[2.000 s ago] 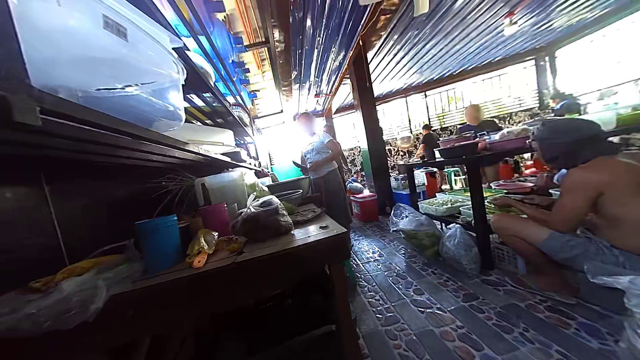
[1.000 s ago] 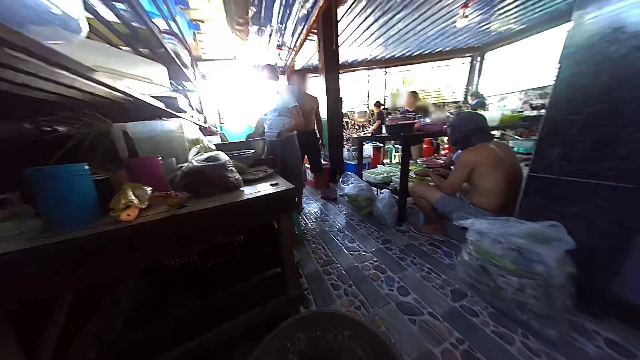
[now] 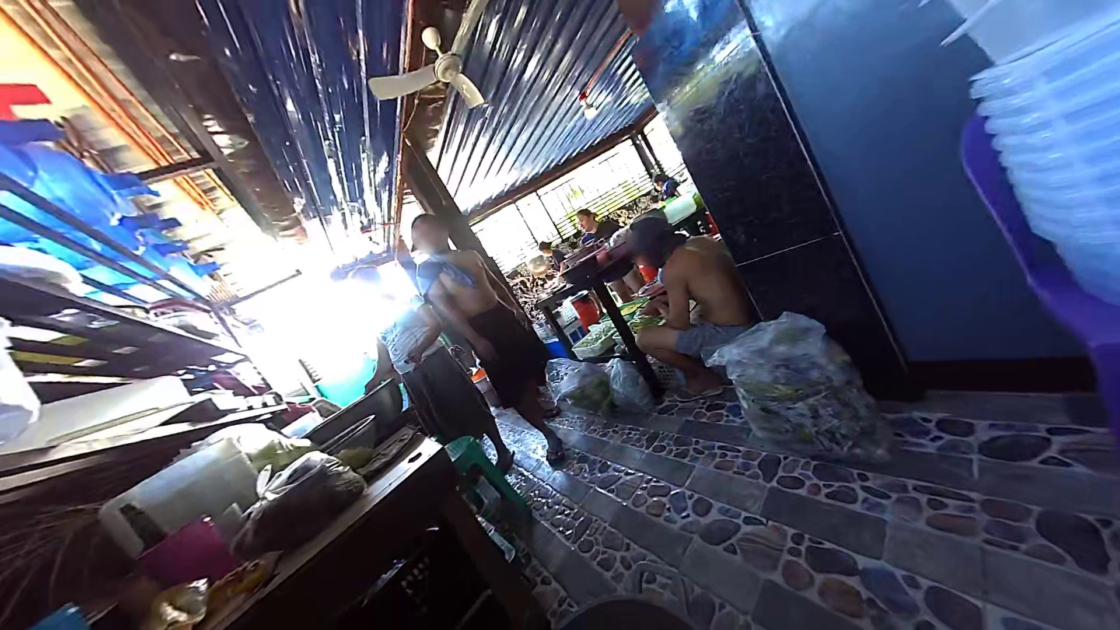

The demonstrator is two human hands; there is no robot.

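Neither my left hand nor my right hand shows in the head view. A dark round object, perhaps a pot or pan, is cut off by the bottom edge; a faint handle-like shape stands at its rim, and what holds it is hidden. To its left is a dark wooden table bearing a filled plastic bag, a magenta container and a whitish plastic container. A blue item peeks in at the lower left corner.
Two people stand beyond the table, near a green stool. Another person crouches by a dark table, beside a large filled plastic bag. Stacked clear plastic containers and a purple chair are at the right. Shelves line the left.
The view has swung right and tilted. The dark round object, out of view two seconds ago, shows at the bottom edge. The shirtless standing person now appears nearer the other standing person.
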